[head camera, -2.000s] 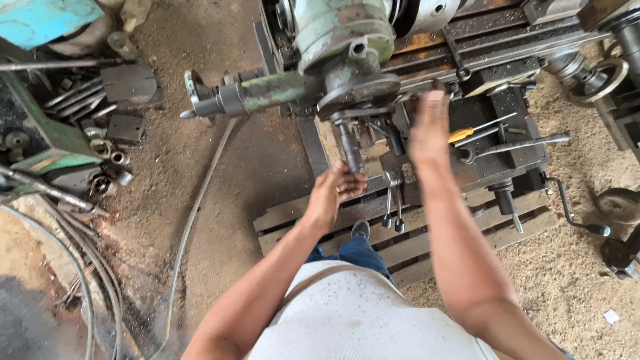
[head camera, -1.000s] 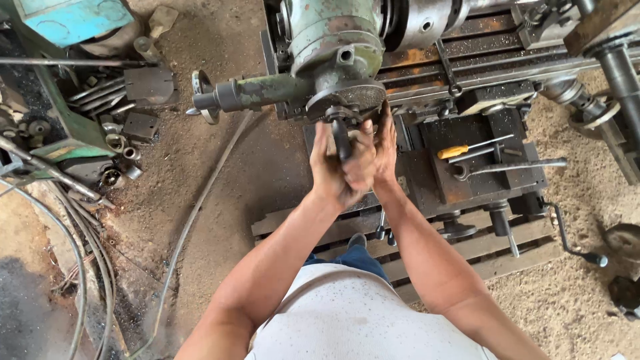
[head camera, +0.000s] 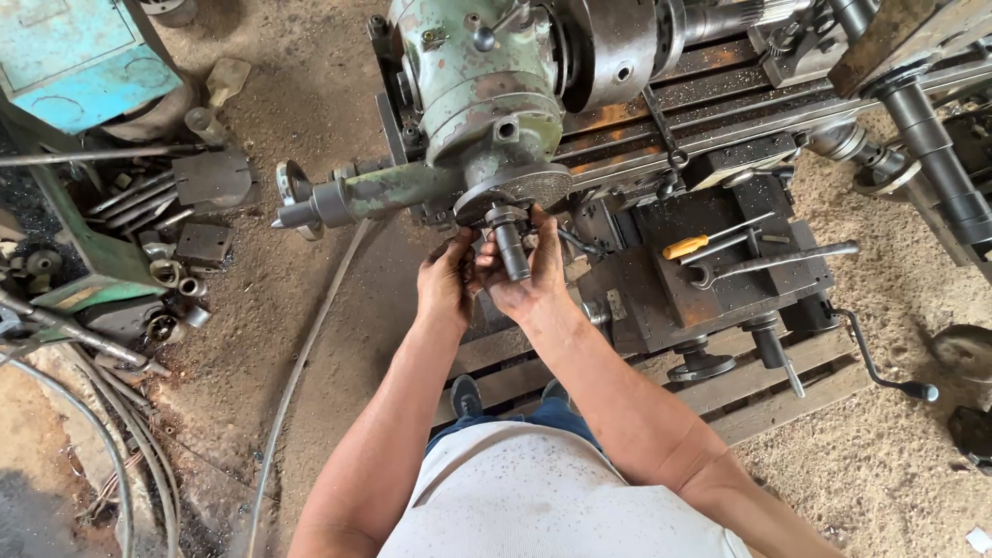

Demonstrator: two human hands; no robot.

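Note:
A green dividing head (head camera: pixel 488 85) stands on the slotted machine table, with a round indexing plate (head camera: pixel 515 187) full of small holes on its near side. A dark cylindrical crank handle (head camera: pixel 510 248) sticks out from the plate towards me. My left hand (head camera: pixel 449 275) is at the plate's lower left edge, its fingers curled; whether they grip anything is hidden. My right hand (head camera: pixel 535 267) lies around the handle's lower right side, palm up, with the thumb and a finger raised to the plate's rim. What its fingertips press on cannot be told.
A yellow-handled screwdriver (head camera: pixel 686 247) and an open-end wrench (head camera: pixel 783 262) lie on the machine's knee at the right. A chuck (head camera: pixel 612 54) adjoins the dividing head. A crank lever (head camera: pixel 876 356) juts out lower right. Metal scraps and a green frame (head camera: pixel 108 271) are at the left, beside a hose (head camera: pixel 310 349).
My right hand has come from the machine's right side to the indexing plate. My left hand has shifted off the handle, which it covered one second ago, to the plate's lower left edge.

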